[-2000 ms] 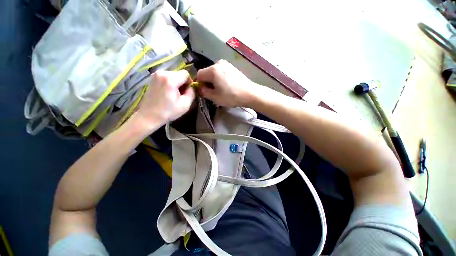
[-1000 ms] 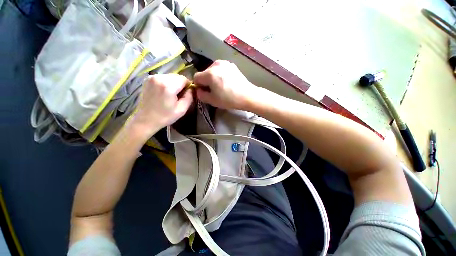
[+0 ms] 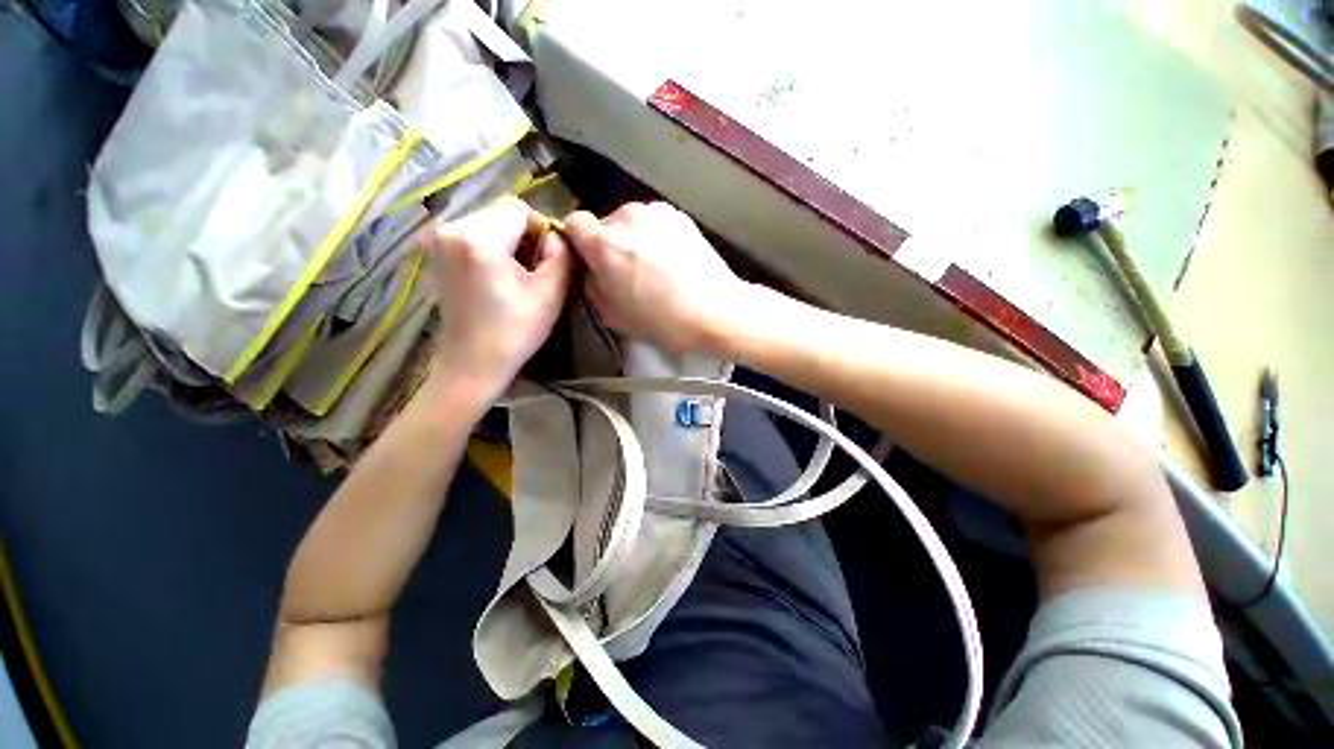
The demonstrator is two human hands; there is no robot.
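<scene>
A beige tote bag point(image 3: 666, 483) lies in my lap with its mouth rim and a dark zipper-like line showing. Its long thin straps loop out to the right. A small blue mark point(image 3: 688, 414) is on its panel. My left hand point(image 3: 505, 285) and my right hand point(image 3: 644, 274) meet at the bag's far end. Their fingertips pinch the yellow seam binding point(image 3: 553, 224) between them, and only a small bit of it shows. The fingers hide the rest of that end.
A pile of greyish bags with yellow edges point(image 3: 242, 190) is at the left. The pale table point(image 3: 819, 73) at the right has a dark red strip point(image 3: 775, 168) along its edge, a hammer point(image 3: 1148, 315) and a small dark pointed tool with a cord point(image 3: 1268, 424).
My left forearm has swung inward to the right and my left hand is more upright. Both hands still pinch the yellow binding. The view has shifted slightly.
</scene>
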